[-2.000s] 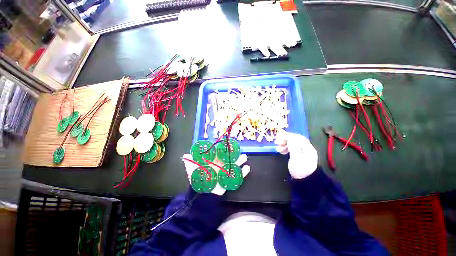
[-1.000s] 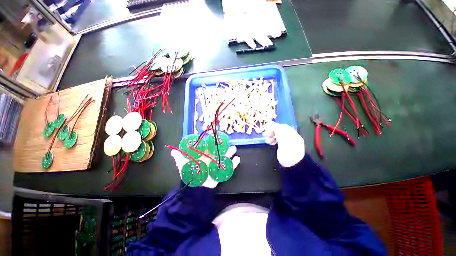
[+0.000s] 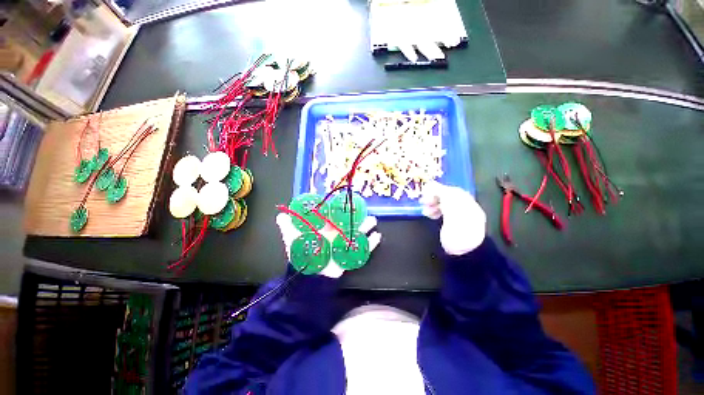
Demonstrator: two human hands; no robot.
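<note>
My left hand [image 3: 369, 232], in a white glove, holds a group of four joined round circuit boards [image 3: 311, 252] from below, green side up. Red and black lead wires rise from the boards over the tray's near edge. My right hand [image 3: 461, 221], also in a white glove, is at the near right edge of the blue component tray [image 3: 461, 146]. Its fingertips are pinched together; whether a small part is between them is too small to tell. The tray holds many small cream-yellow components [image 3: 386, 154].
Red-handled cutters [image 3: 506, 212] lie right of my right hand. Board bundles [image 3: 571, 119] lie farther right. Stacked boards [image 3: 200, 184] and another board pile [image 3: 282, 79] lie left. A cardboard sheet [image 3: 54, 177] holds small discs. Spare gloves [image 3: 417, 27] and a black stick [image 3: 416, 65] lie behind.
The whole view has shifted with the head. The boards stay in my left hand, and my right hand stays near the tray's near right edge with little visible change.
</note>
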